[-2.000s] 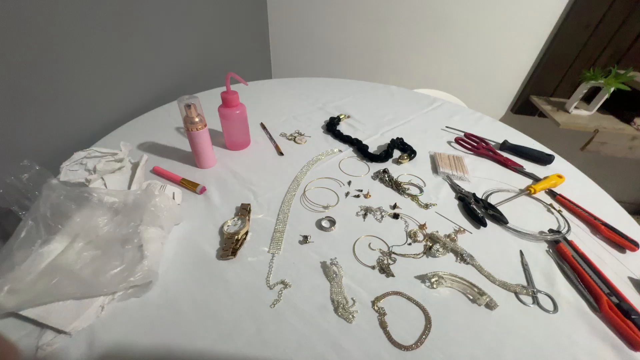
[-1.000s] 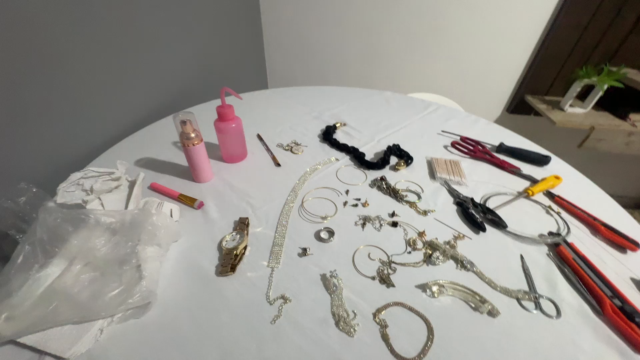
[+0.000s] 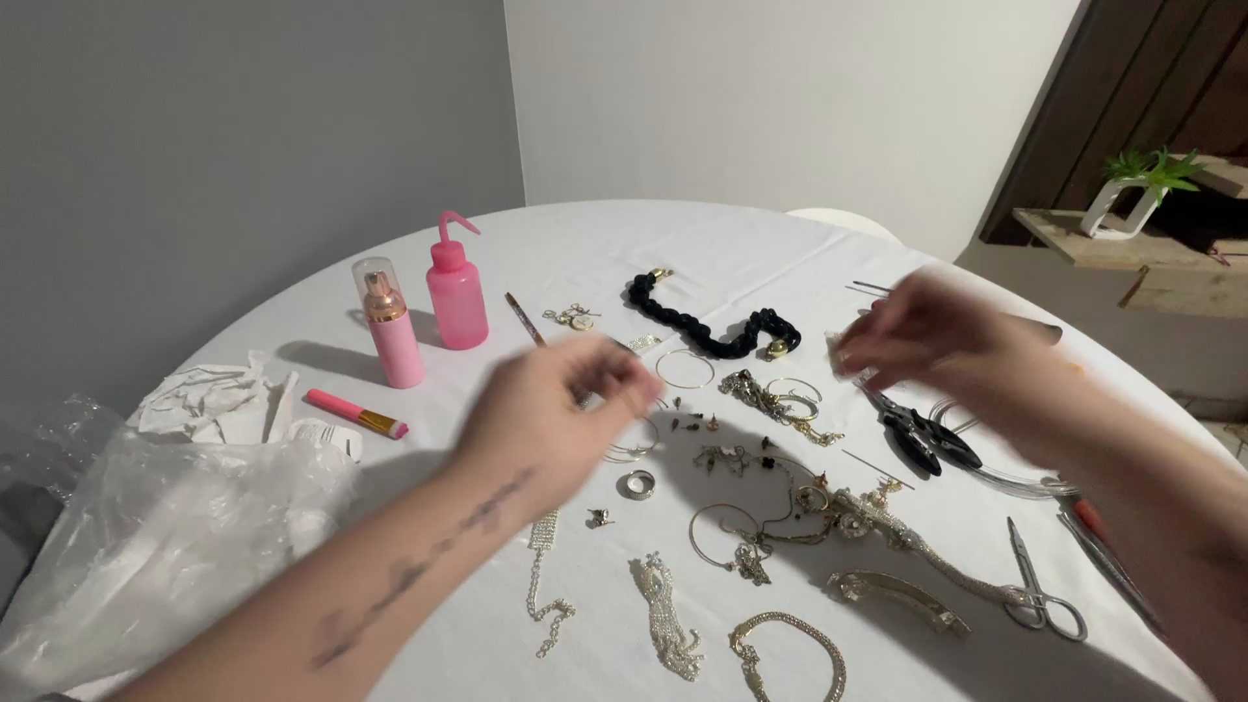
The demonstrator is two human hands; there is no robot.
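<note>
My left hand (image 3: 565, 409) reaches in over the rhinestone necklace (image 3: 544, 531), fingers curled and blurred; whether it holds anything cannot be told. My right hand (image 3: 936, 336), also blurred, hangs over the right side by the cotton swab pack (image 3: 840, 359) and black-handled pliers (image 3: 916, 434). Between them lie hoop bracelets (image 3: 685, 370), several small earrings, a ring (image 3: 639, 485) and tangled chains (image 3: 770, 400). A black braided necklace (image 3: 697, 336) rests behind. Nearer are a rhinestone tassel piece (image 3: 668, 614), a chain bracelet (image 3: 838, 653), a hair barrette (image 3: 902, 603) and metal scissors (image 3: 1038, 595). The gold watch is hidden.
A pink spray-type bottle (image 3: 393, 341), a pink wash bottle (image 3: 457, 302) and a pink brush (image 3: 357, 413) stand or lie at the left. Clear plastic (image 3: 175, 546) and crumpled white paper (image 3: 214, 400) cover the left edge. Coiled wire (image 3: 1004, 478) lies at the right.
Both of my hands have come into view over the table, one from each side. My left forearm now covers the watch, and my right arm covers much of the red-handled tools and yellow screwdriver.
</note>
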